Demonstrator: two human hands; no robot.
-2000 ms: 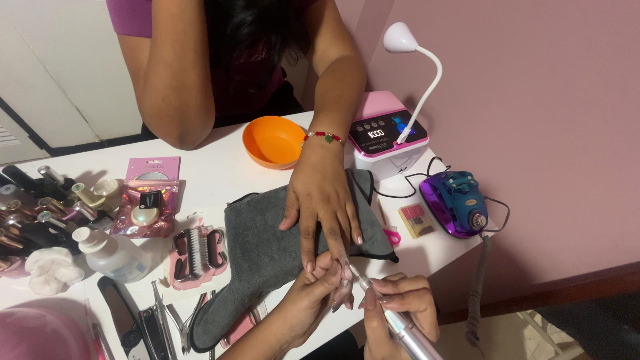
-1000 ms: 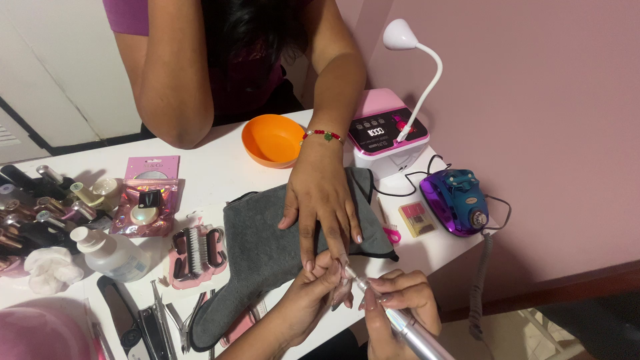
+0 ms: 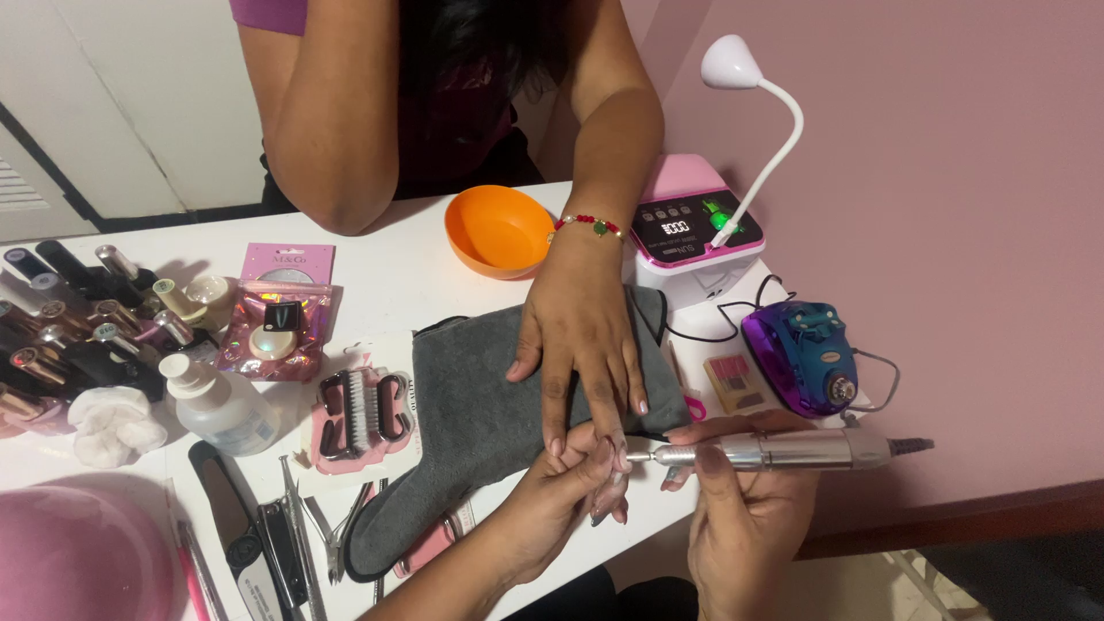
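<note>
Across the table, another person's hand (image 3: 580,323) lies palm down over a grey cloth (image 3: 470,405), a beaded bracelet (image 3: 591,226) at its wrist. My left hand (image 3: 569,483) pinches one fingertip of that hand near the cloth's lower edge. In my right hand (image 3: 750,509) is a silver electric nail drill handpiece (image 3: 768,450), held almost level. Its bit touches or nearly touches the pinched fingertip; white dust coats the fingers there. A blue and purple drill control unit (image 3: 802,358) stands to the right.
An orange bowl (image 3: 500,231) and a nail lamp (image 3: 697,226) with a gooseneck light (image 3: 731,62) stand farther back. At left are nail polish bottles (image 3: 65,332), a pump bottle (image 3: 220,410), a nail brush (image 3: 360,410), cuticle nippers (image 3: 335,526) and a pink dome-shaped object (image 3: 82,552).
The drill handpiece in my right hand has swung from a slant toward the lower right to nearly level. My left hand still holds the other person's finger.
</note>
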